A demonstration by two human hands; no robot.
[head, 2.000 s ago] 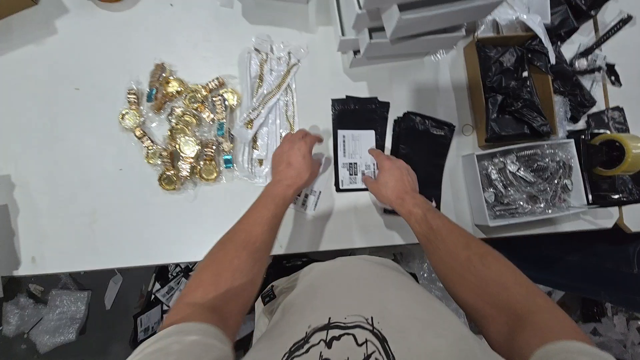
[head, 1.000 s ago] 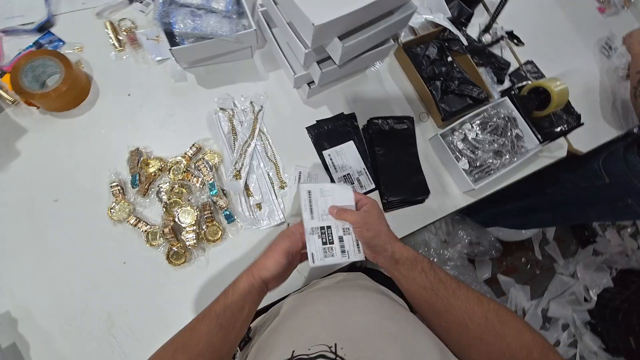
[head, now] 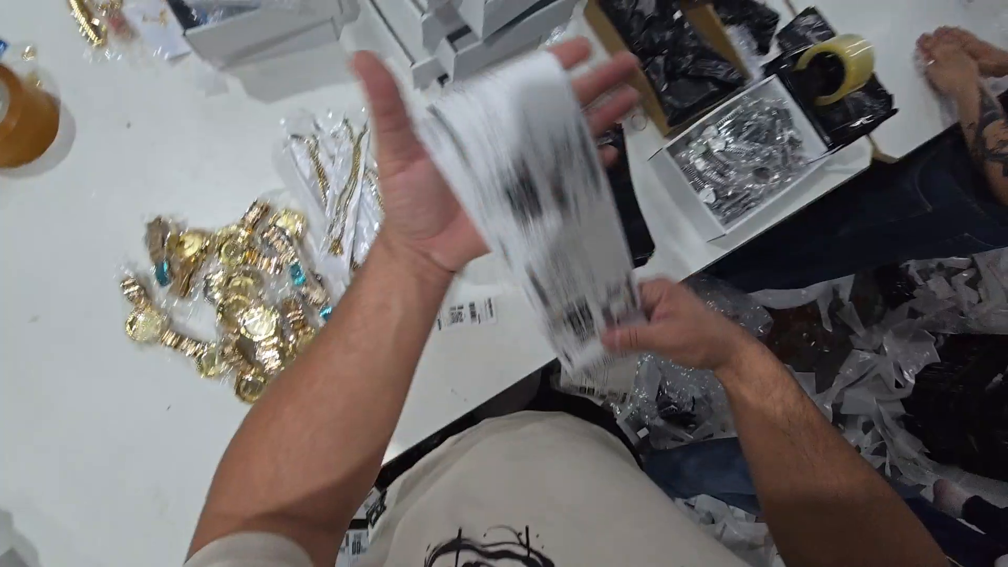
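Observation:
My right hand (head: 669, 327) grips the lower end of a blurred stack of printed paper labels (head: 543, 205). Behind the upper part of the stack is my left hand (head: 441, 181), palm up with fingers spread; whether it holds the stack cannot be told. Gold-coloured wristwatches (head: 256, 319) in clear plastic lie in a heap left of my left forearm. Gold chains in clear sleeves (head: 339, 185) are beside my left wrist. A loose label (head: 468, 313) rests on the table below the stack. Black plastic mailer bags (head: 630, 213) are mostly hidden behind the labels.
A white box of bagged silver-coloured watches (head: 740, 157) stands at the right, near a cardboard box of black plastic (head: 669, 55) and a clear tape roll (head: 846, 67). White boxes (head: 504, 31) are at the back, brown tape (head: 24, 118) far left. Another person's hands (head: 953, 63) are far right.
The labels, held low near my body a second ago, are now fanned out and raised over the table. My left hand has moved up and its fingers have spread. The view has shifted.

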